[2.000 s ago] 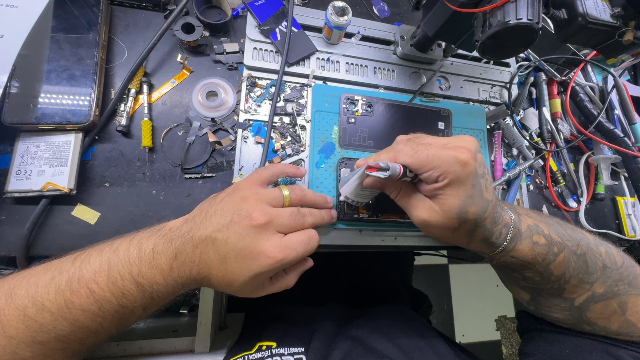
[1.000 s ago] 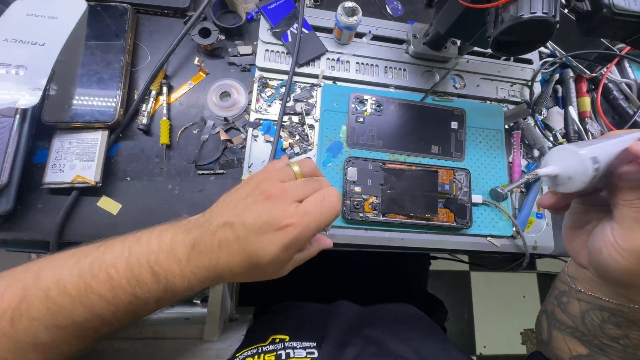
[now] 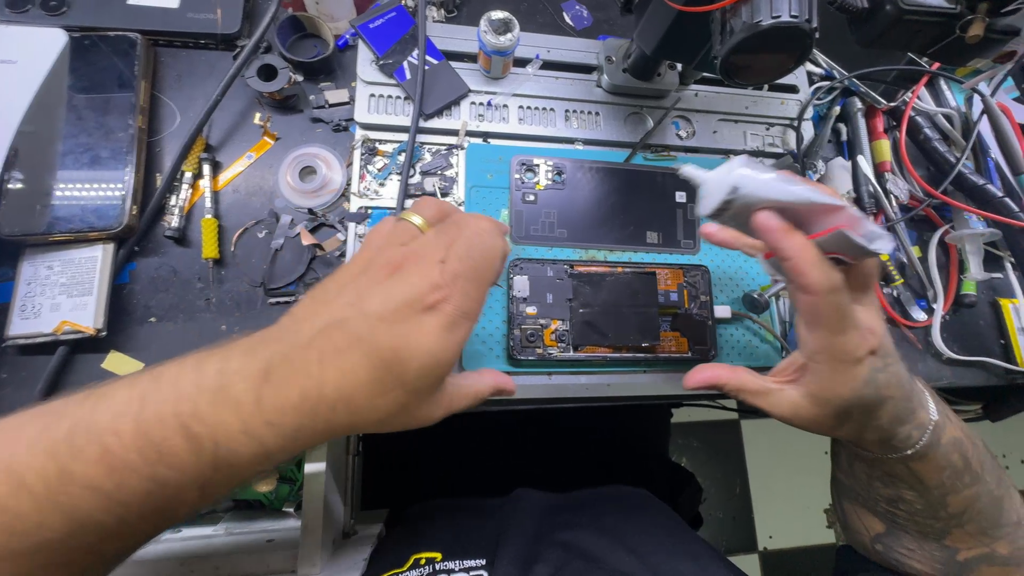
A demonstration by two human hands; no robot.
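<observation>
An opened smartphone lies on a teal repair mat, its inner parts showing and a white cable plug at its right end. Behind it the phone's back cover rests inner side up. My left hand hovers at the mat's left edge, thumb apart from the fingers, no object visible in it; its palm is hidden. On the right, my right hand has a crumpled white tube between its fingers, nozzle toward the back cover, thumb spread low near the phone's right end.
Left of the mat lie a tray of small parts, a tape roll, precision screwdrivers, a removed battery and another phone. A small jar stands behind. Tools and cables crowd the right, including tweezers.
The tube was over the opened phone two seconds ago, then off to the right; now my right hand holds it beside the back cover. The thumb of my left hand has spread away from its fingers.
</observation>
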